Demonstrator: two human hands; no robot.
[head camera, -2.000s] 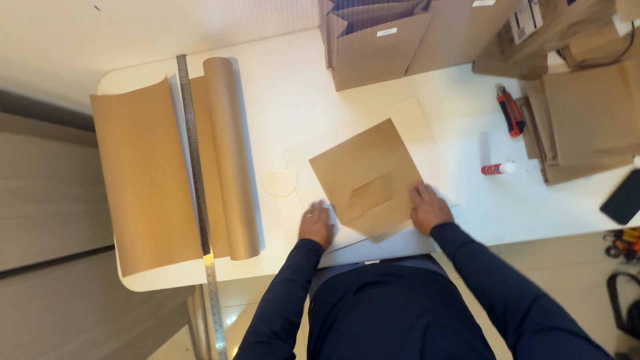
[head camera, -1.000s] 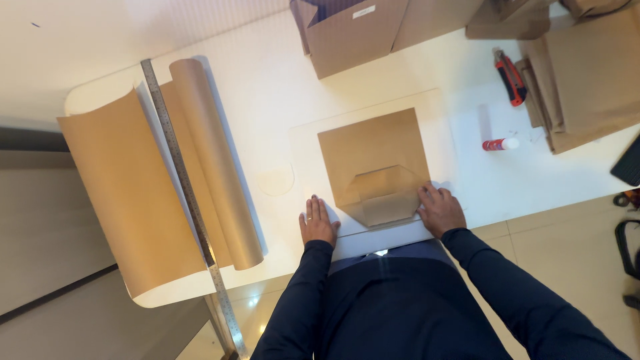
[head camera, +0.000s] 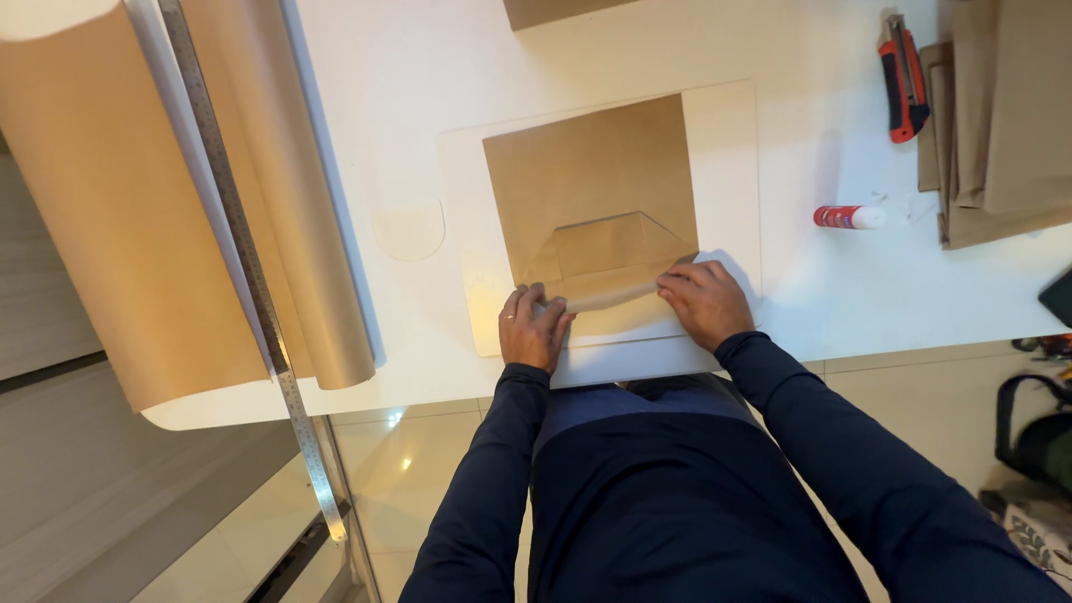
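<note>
A brown kraft paper piece (head camera: 599, 167), with angled folds near its lower end, lies on a thin clear board (head camera: 727, 167) on the white table. My left hand (head camera: 532, 327) pinches the left end of its near flap, and my right hand (head camera: 705, 303) pinches the right end. Between them the flap's edge is raised and curved. A small translucent rounded template (head camera: 410, 230) lies left of the board. To the right lies a red and white glue stick (head camera: 847, 218).
A long steel ruler (head camera: 239, 218) crosses a partly unrolled kraft paper roll (head camera: 322, 251) at left and juts past the table edge. A red and black utility knife (head camera: 903, 84) lies beside folded brown paper bags (head camera: 1022, 109). A brown box (head camera: 561, 10) stands at the far edge of view.
The paper has turned from its slanted position to line up more closely with the board. My hands have come inward onto its near flap, which is now lifted. The view has moved closer.
</note>
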